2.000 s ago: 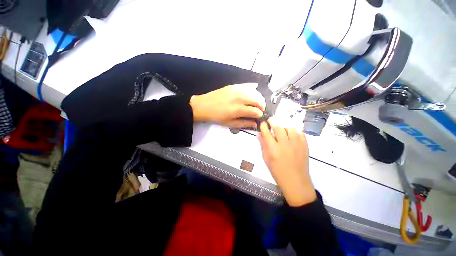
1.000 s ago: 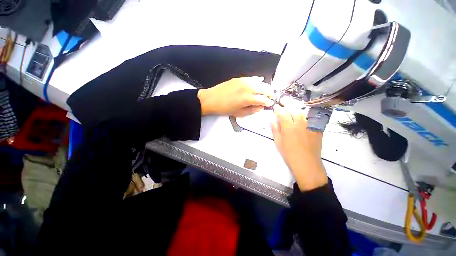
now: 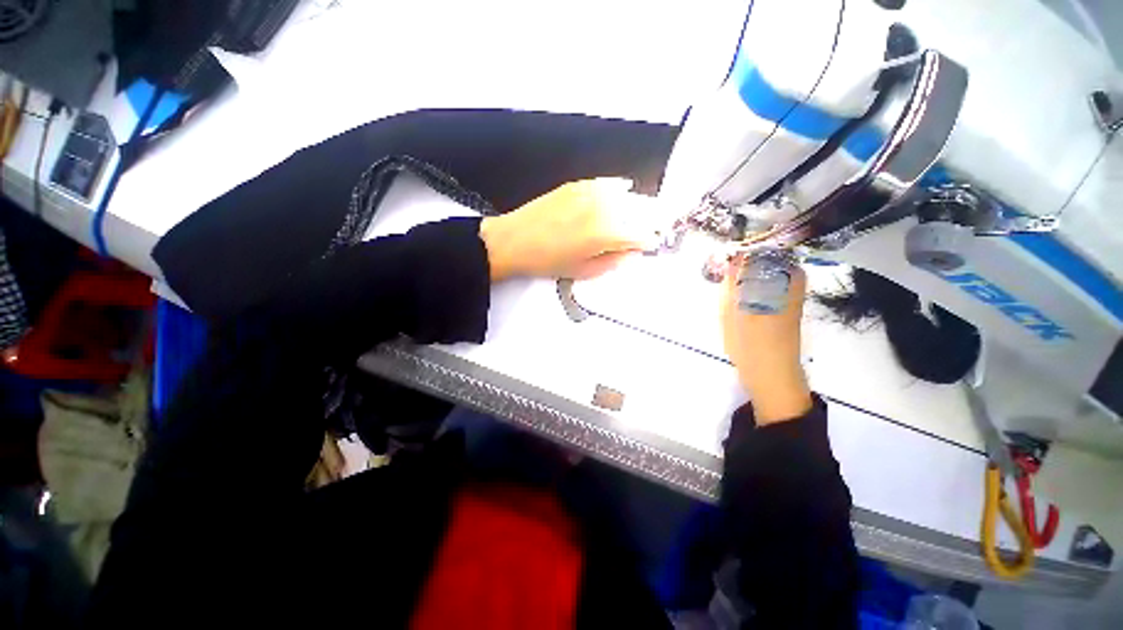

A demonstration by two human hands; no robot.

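Observation:
A long curved black cut panel (image 3: 289, 203) with a patterned edge lies on the white table and runs right to the sewing machine head. My left hand (image 3: 560, 230) lies over the panel's right end, fingertips at the bright needle area (image 3: 690, 230); whether they pinch the fabric is not clear in the glare. My right hand (image 3: 766, 332) is just right of the needle area, its fingers partly hidden behind a grey round machine part. What the right fingers touch cannot be seen.
The white machine (image 3: 813, 123) stands at the right. A fuzzy black clump (image 3: 924, 330), yellow-handled scissors (image 3: 1006, 523) and a red-handled tool (image 3: 1041, 507) lie right of my right hand. A measuring scale (image 3: 542, 409) runs along the front edge. A blue cable (image 3: 108, 203) hangs at left.
My right hand has moved right, from beside my left fingertips to behind the grey round part. Earlier, both hands and the panel's end moved toward the needle; my left hand now stays there.

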